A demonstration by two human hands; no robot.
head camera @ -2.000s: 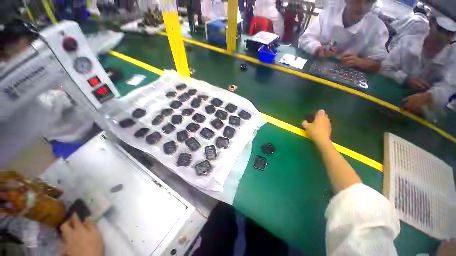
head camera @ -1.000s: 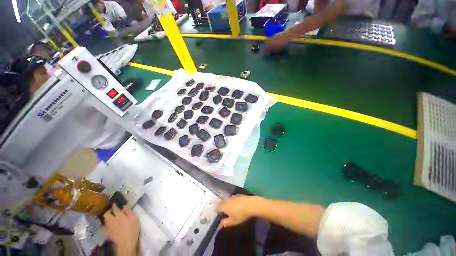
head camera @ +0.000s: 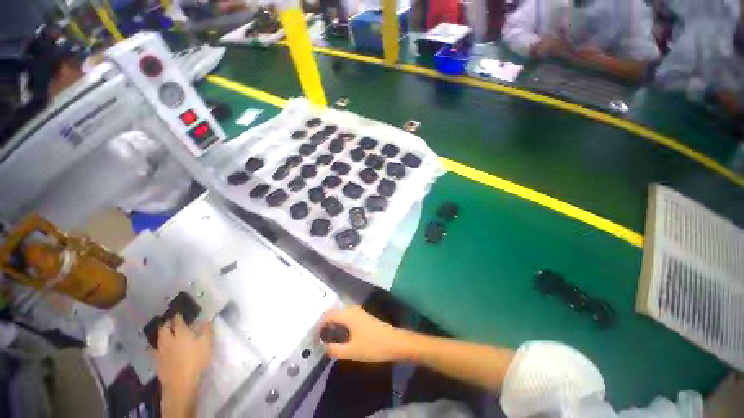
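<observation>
My left hand (head camera: 184, 349) is on the white machine plate (head camera: 265, 286), its fingers on the front edge of a black fixture (head camera: 184, 307) and partly covering it. My right hand (head camera: 365, 335) grips a small black housing (head camera: 334, 332) over the plate's front right corner, above the round buttons (head camera: 293, 370). Rows of black housings (head camera: 347, 238) lie on a white lined tray (head camera: 381, 260) beyond the plate. Two more housings (head camera: 436, 233) lie on the green bench, right of the tray.
An amber cylinder (head camera: 94, 282) hangs over the plate at left. A control box (head camera: 170, 94) with red readouts stands behind. Several dark parts (head camera: 574, 299) lie in a line on the green bench (head camera: 489, 269). A small-parts board (head camera: 693, 277) is at right; people sit across the line.
My right hand has come back from across the line to the machine's front edge. The dark row of parts has appeared on the bench. The amber cylinder now sits farther from my left hand.
</observation>
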